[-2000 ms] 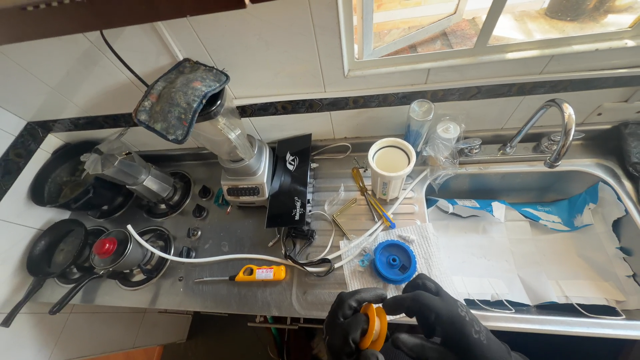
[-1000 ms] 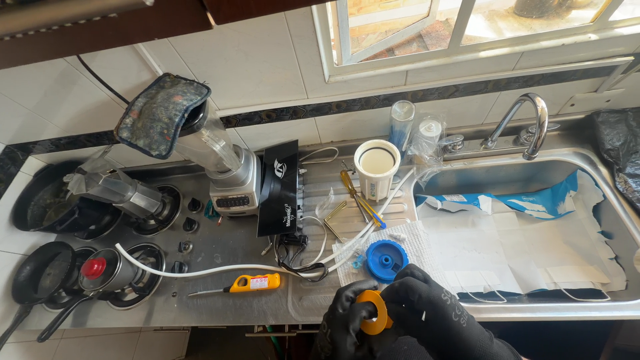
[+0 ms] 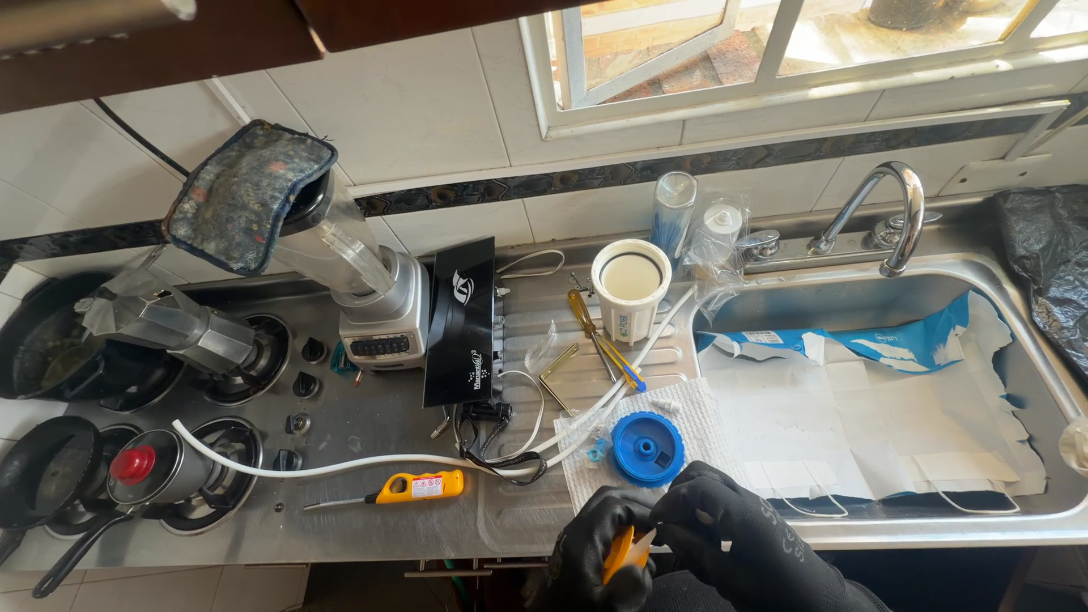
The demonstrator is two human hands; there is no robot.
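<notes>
Both my hands wear black gloves and meet in front of the counter's front edge. My left hand is closed around an orange-yellow roll of tape, seen edge-on. My right hand is beside it, fingertips bent near a small whitish piece by the roll; what exactly they pinch is hidden. Just beyond, a round blue plastic cap lies on a white paper towel beside a small white fitting. Farther back stand a white filter housing and, beside it, screwdrivers.
A white tube runs over the counter, past a yellow lighter. A blender and a black panel stand behind. Pans and a moka pot are on the stove at left. At right, the sink holds torn cardboard or paper.
The orange-yellow roll has turned in my left hand, from its round face showing to nearly edge-on. The blue cap stays on the paper towel. The view has shifted somewhat.
</notes>
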